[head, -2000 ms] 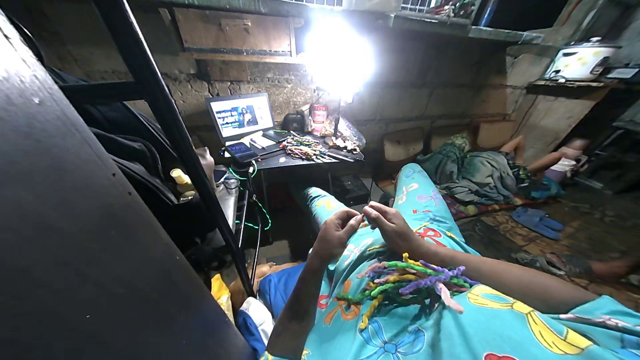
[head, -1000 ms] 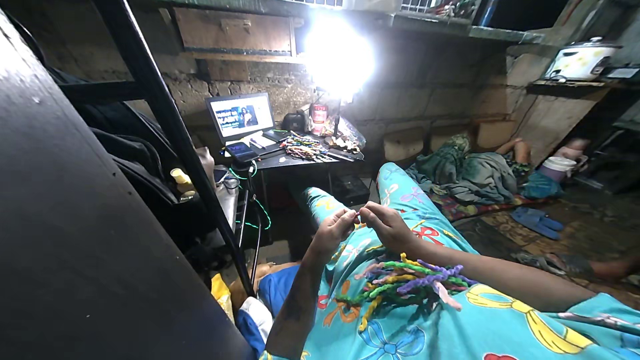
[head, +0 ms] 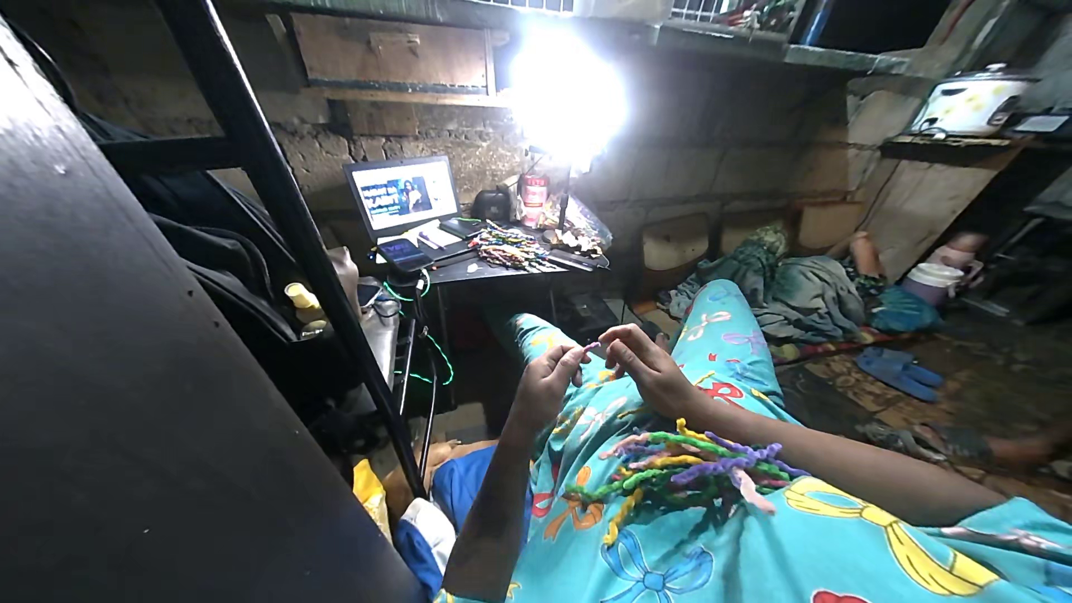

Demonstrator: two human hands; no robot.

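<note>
Between my hands, above my knees, is a small pinkish-purple twisted strand [head: 592, 346]. My left hand [head: 548, 381] pinches it with thumb and fingertips. My right hand [head: 645, 364] is at its other end with fingers bent; whether they grip it is too small to tell. A pile of fuzzy twisted strands [head: 678, 469] in green, purple, yellow and pink lies on the turquoise bow-print cloth [head: 745, 553] over my lap, below my right forearm.
A dark desk [head: 494, 272] ahead bears a laptop [head: 404, 197], a phone [head: 404, 255], colored twisted strands [head: 507, 247] and a bright lamp [head: 569, 92]. A black metal frame [head: 285, 184] rises at left. At right, a person lies under a blanket [head: 808, 289], near blue slippers [head: 900, 373].
My right hand's fingers have lifted and spread somewhat from my left hand, and the small strand now shows between them. The pile on my lap has not moved.
</note>
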